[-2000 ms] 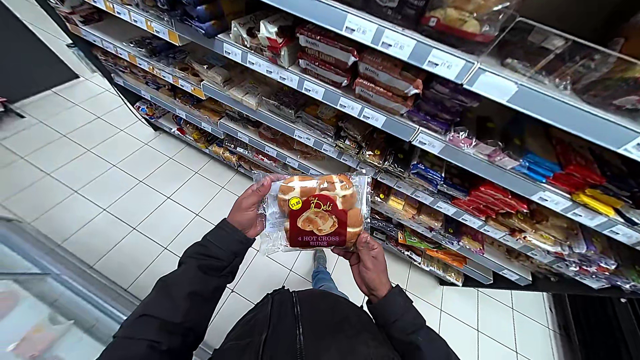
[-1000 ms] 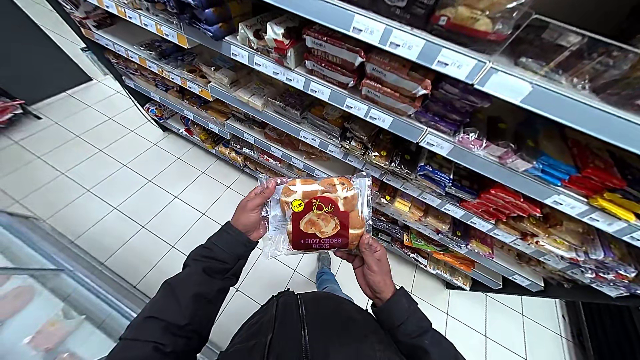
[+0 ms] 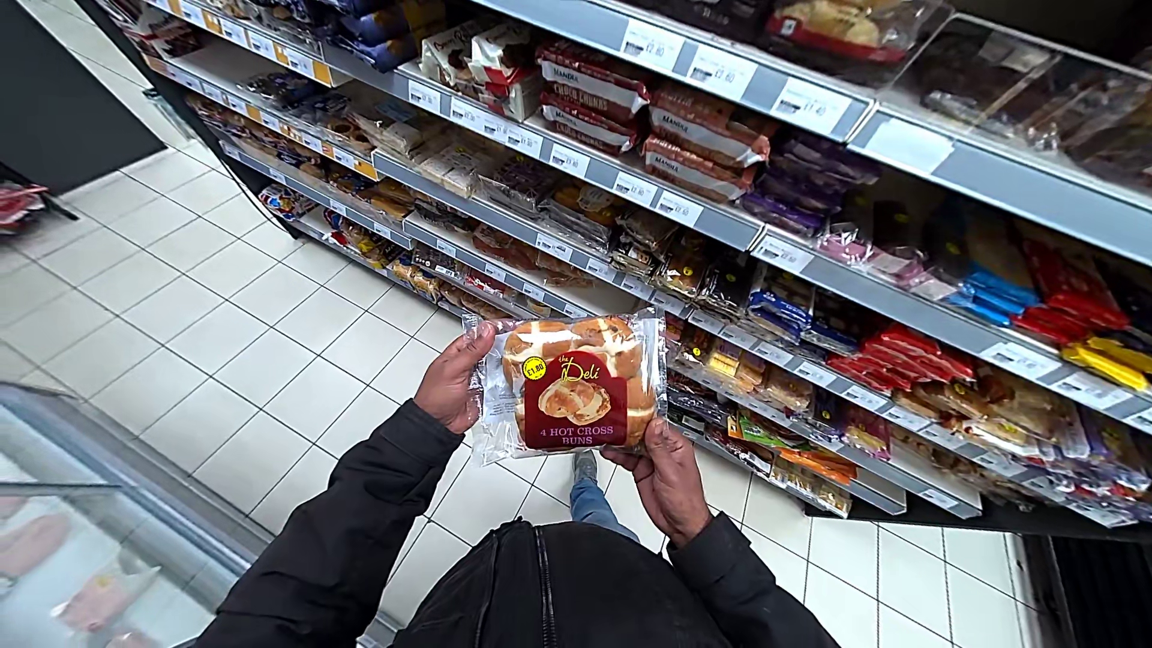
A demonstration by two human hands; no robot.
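Observation:
A clear plastic pack of hot cross buns (image 3: 576, 382) with a dark red label and a round yellow price sticker is held up in front of my body, its label facing me. My left hand (image 3: 456, 378) grips the pack's left edge, thumb toward the front. At the lower right corner, my right hand (image 3: 666, 477) pinches the pack between thumb and fingers, some of which are hidden behind it. Both of my arms are in black sleeves.
Long grey store shelves (image 3: 576, 160) with packaged baked goods and price labels run diagonally beyond the pack. A glass-sided chiller case (image 3: 117, 504) stands at the lower left. Pale floor tiles (image 3: 216, 360) lie between them. A dark panel (image 3: 72, 99) is at the upper left.

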